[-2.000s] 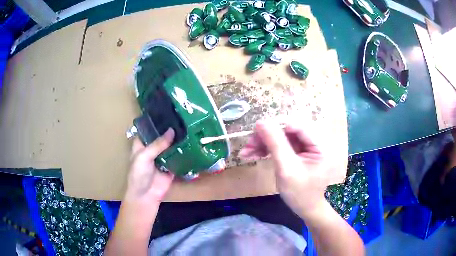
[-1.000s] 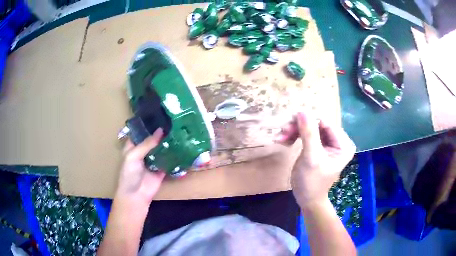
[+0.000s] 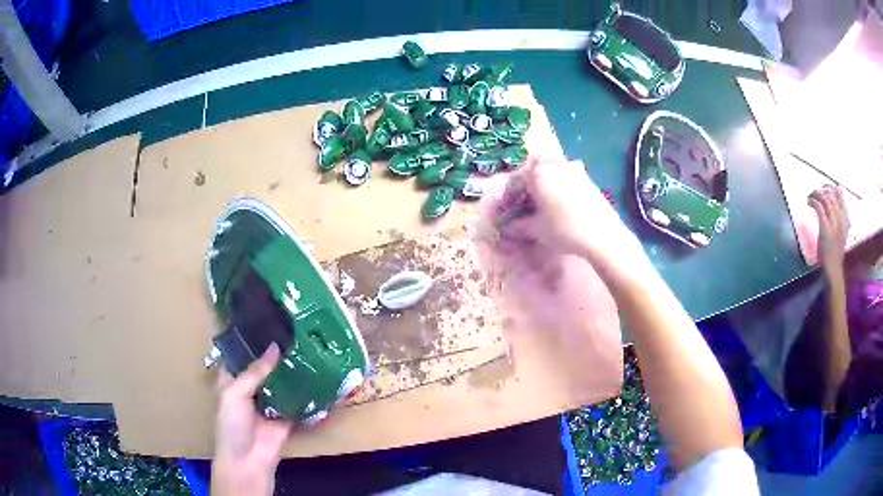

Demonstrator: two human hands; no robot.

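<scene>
My left hand holds the glossy green car body shell by its lower left edge, near a dark block with a silver tip. My right hand is at the lower right of the heap of green headlight pieces. Its fingers are blurred around something dark, perhaps one green piece; I cannot tell for sure. The small pale glue dish lies on the brown spotted glue pad, right of the shell. No glue stick can be made out.
Cardboard covers the bench. Two green car bodies, one upper and one lower, lie on the green mat at the right. Blue bins with green pieces, left and right, stand below the bench edge. Another person's hand is at far right.
The view has tilted upward. My right hand has left the shell with the thin stick, drawn right, and then reached forward to the heap. My left hand still holds the shell.
</scene>
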